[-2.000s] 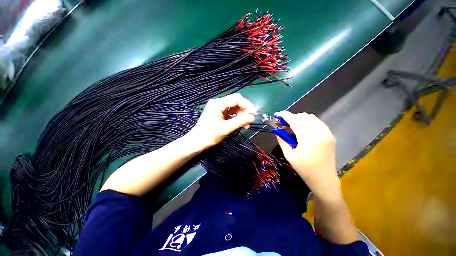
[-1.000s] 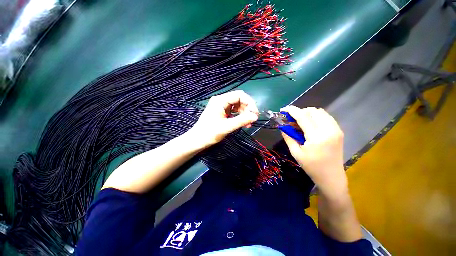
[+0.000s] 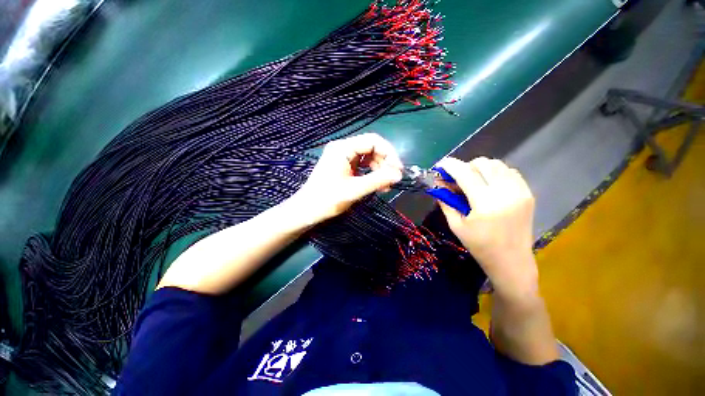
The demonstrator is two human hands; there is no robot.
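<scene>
A thick bundle of black cables (image 3: 193,139) curves over the green table, its red wire ends (image 3: 417,50) fanned at the top. A smaller cable group hangs over the table's near edge, with its red ends (image 3: 417,251) above my lap. My left hand (image 3: 352,174) pinches a cable end between thumb and fingers; the tip is too small to make out. My right hand (image 3: 495,205) grips the blue-handled pliers (image 3: 451,197). Their silvery jaws are at the fingertips of my left hand. Whether the jaws touch the wire is unclear.
The green table (image 3: 309,27) ends in a diagonal edge between the cables and the floor. A shiny clear plastic bag (image 3: 35,50) lies at the upper left. A dark wheeled base (image 3: 653,116) stands on the grey and yellow floor at the right.
My right hand and the pliers have shifted slightly right and up. The plier handles look closer together than one second ago. The cable bundle sits slightly higher in view.
</scene>
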